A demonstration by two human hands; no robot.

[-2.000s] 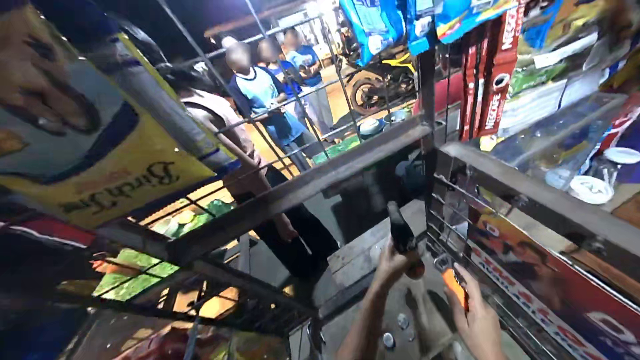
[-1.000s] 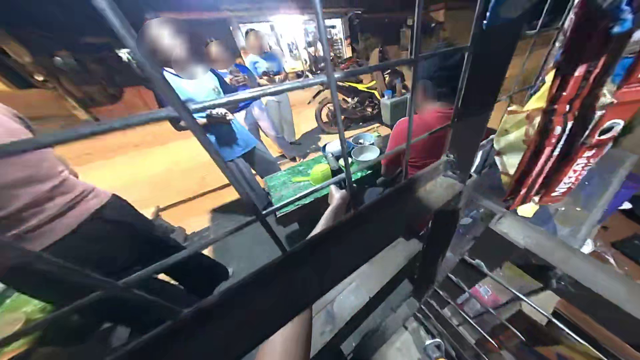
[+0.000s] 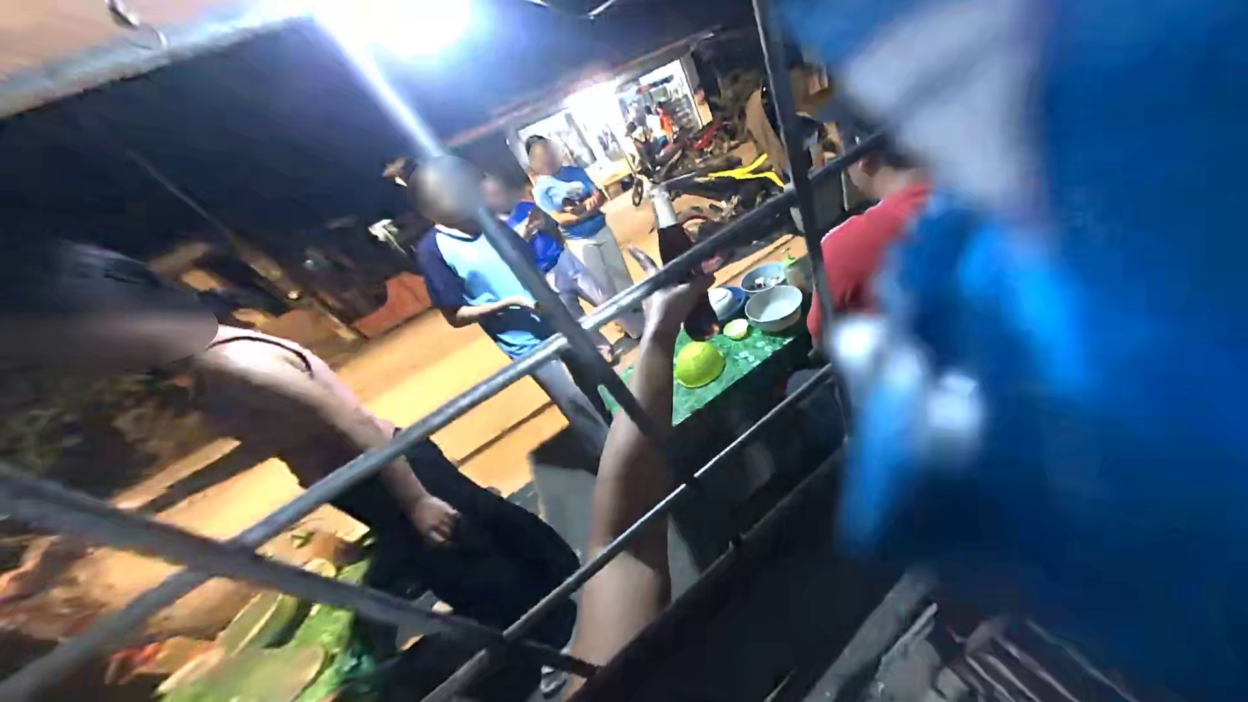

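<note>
My left hand [image 3: 678, 300] is stretched out beyond the metal bars, the forearm rising from the bottom middle. Its fingers are around a dark bottle [image 3: 672, 234] with a pale top, which stands roughly upright, leaning a little. Just behind and right of the hand, a table with a green patterned cover [image 3: 746, 363] bears a yellow-green round object [image 3: 699, 364] and several bowls, one a pale bowl [image 3: 775, 308]. My right hand is not in view.
Metal bars [image 3: 429, 422] cross the view. A person in a pink top [image 3: 283, 400] stands outside at left, others in blue behind, and one in red [image 3: 871, 239] at right. Blurred blue packaging [image 3: 1121, 341] fills the right side. Produce [image 3: 283, 634] lies lower left.
My left hand has gone from inside the bars, where it held the dark bottle, to outside them. My right hand, seen earlier with an orange object, has left the view. The view has swung strongly.
</note>
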